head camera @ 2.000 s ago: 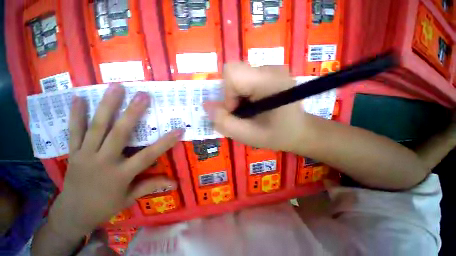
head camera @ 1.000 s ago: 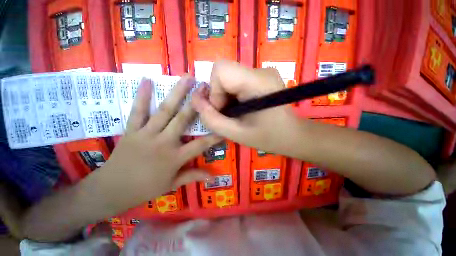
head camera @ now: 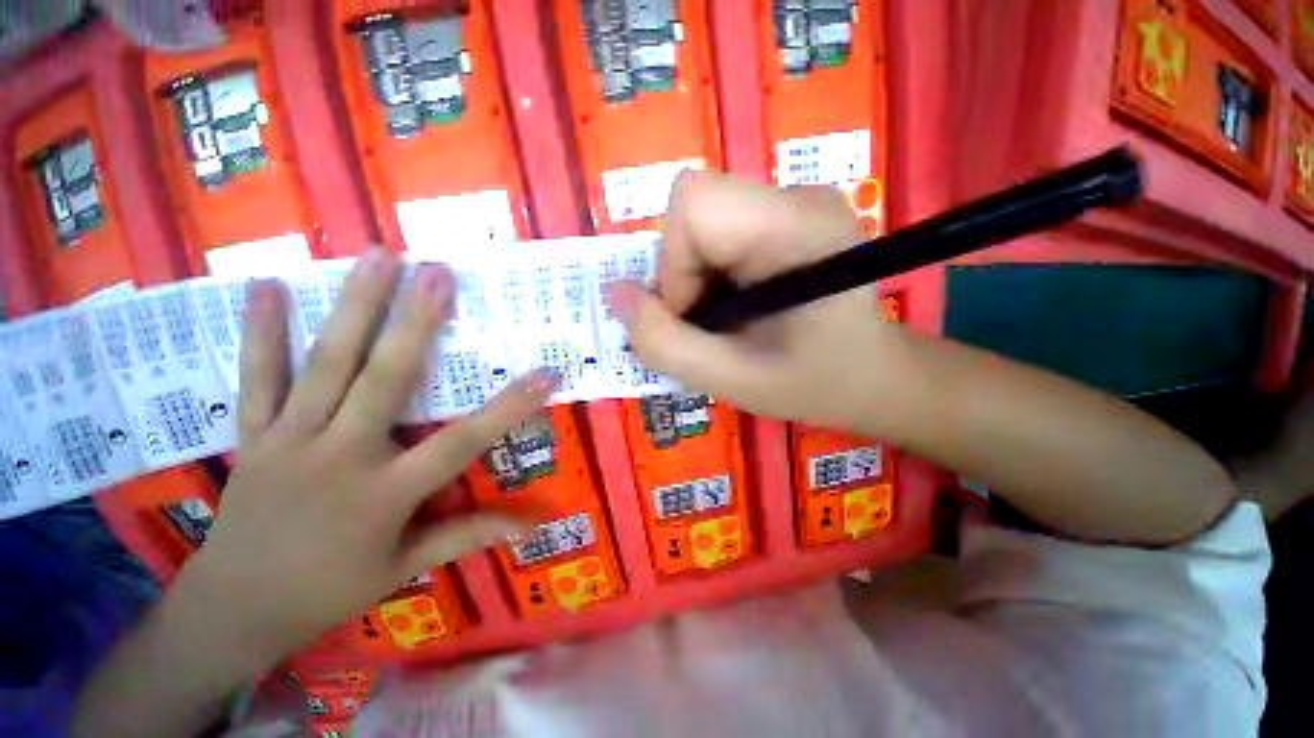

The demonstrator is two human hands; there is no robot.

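A long white label strip (head camera: 159, 382) lies flat across the red-pink foam tray (head camera: 735, 238), running off the left edge of the view. My left hand (head camera: 346, 447) lies palm down with fingers spread on the strip. My right hand (head camera: 778, 303) grips a black marker pen (head camera: 937, 238) at the strip's right end; the pen's tip is hidden by the fingers. Orange phone bodies (head camera: 274, 173) with open backs sit in the tray's pockets above and below the strip, several with white labels.
Stacked foam trays (head camera: 1066, 173) with orange phones stand at the right. A dark green bench surface (head camera: 1095, 339) shows beside them. The wearer's light clothing is close to the tray's near edge. Dark blue fabric shows at the lower left.
The strip slid left, then back a little right, relative to my hands and the view. My left hand shifted left across it. The tray appears tilted and shifted as the view moved. The pen stays in my right hand.
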